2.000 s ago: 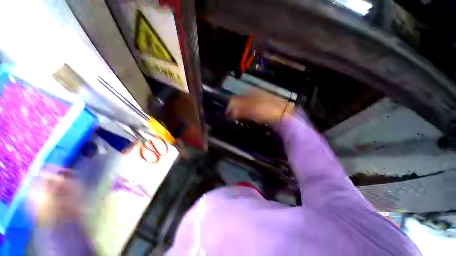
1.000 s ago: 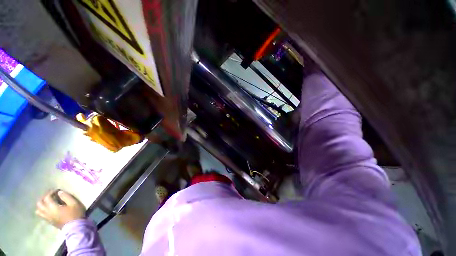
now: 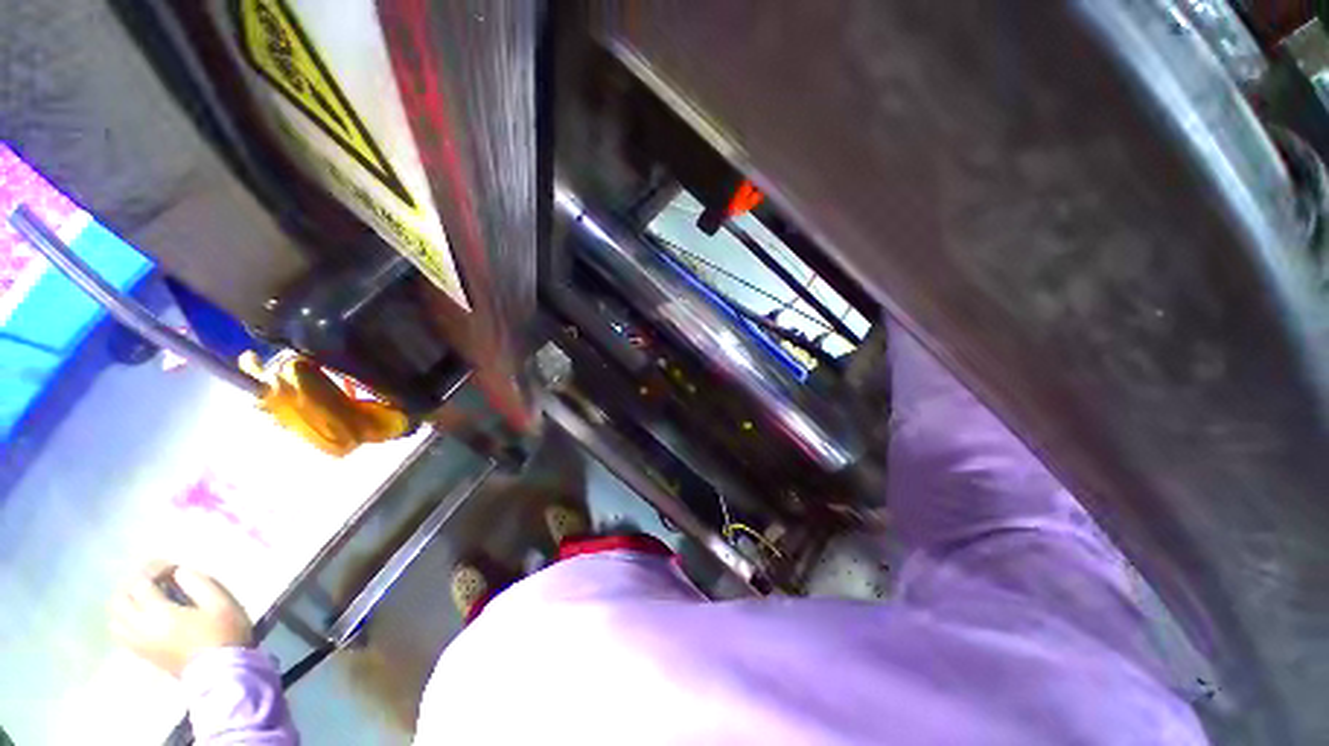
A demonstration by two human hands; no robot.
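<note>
My left hand, small and slightly blurred, rests with curled fingers at the pale bench's near edge; whether it holds anything cannot be told. My right sleeve reaches up into the machine; the right hand is hidden behind the big dark frame. The mould area shows a shiny steel tie bar across a dark opening. A faint patch of purple runners lies on the bench, beyond my left hand.
The door edge with a yellow warning triangle stands between bench and opening. A yellow air gun with a metal tube hangs over the bench. A blue bin with pink-purple parts is at far left. The dark frame fills the right side.
My right hand, visible in the opening two seconds ago, has gone behind the frame. My left hand has moved from beside the blue bin to the bench's near edge. The view has shifted closer to the machine.
</note>
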